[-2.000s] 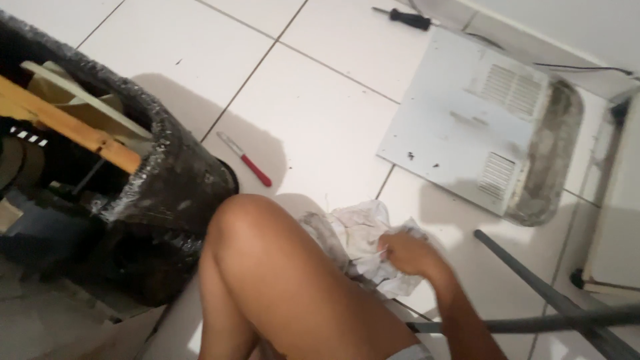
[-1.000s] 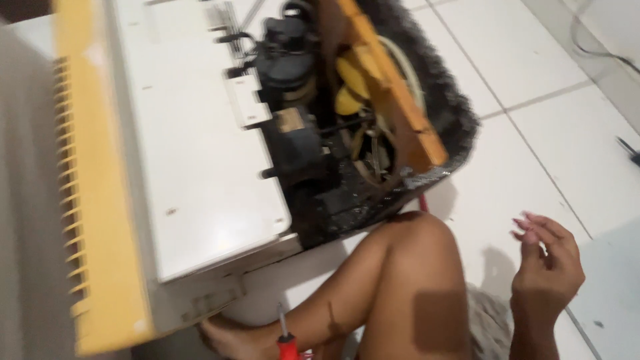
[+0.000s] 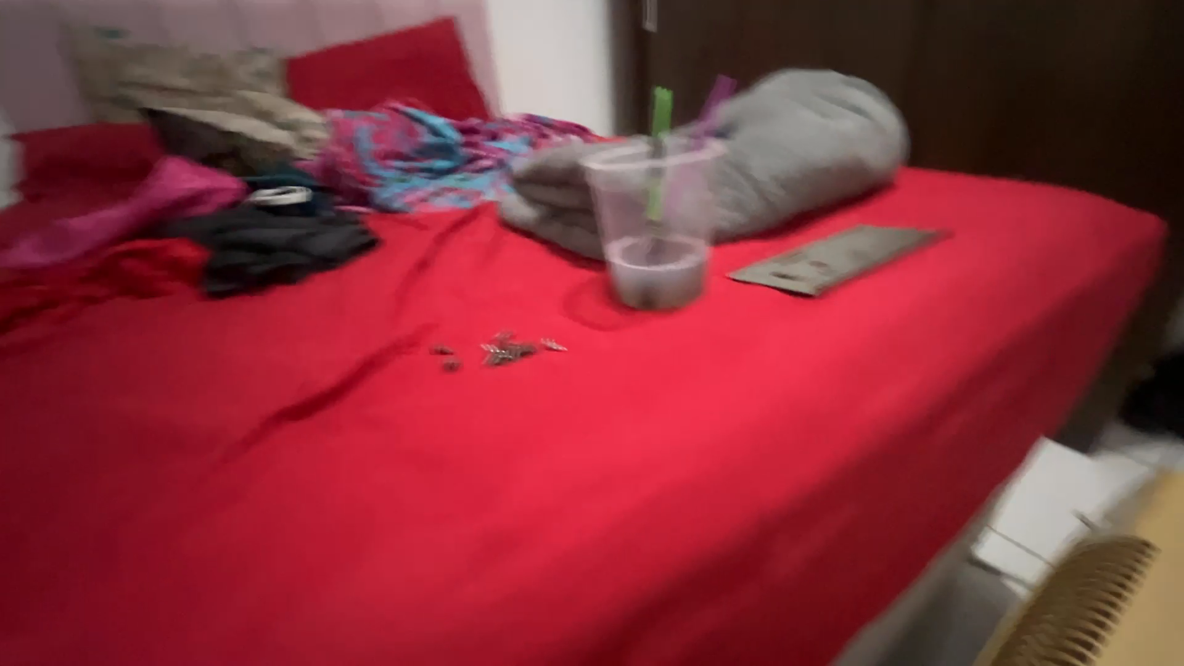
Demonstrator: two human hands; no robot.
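Observation:
Neither of my hands shows in the head view. Several small metal screws lie in a loose pile on a red bed sheet. Behind them on the bed stands a clear plastic cup with some liquid at the bottom and a green straw and a purple straw in it. A flat grey plate, its material unclear, lies to the right of the cup. At the lower right corner is part of a yellowish slatted housing. The picture is blurred.
A rolled grey blanket lies behind the cup. Dark clothing, a pink cloth and a patterned cloth are heaped at the left, near a red pillow. White floor tiles show beyond the bed's right edge.
The view has swung from the floor and the opened appliance to the bed. One second ago a hand with spread fingers and a red-handled tool were in sight; both are now out of view.

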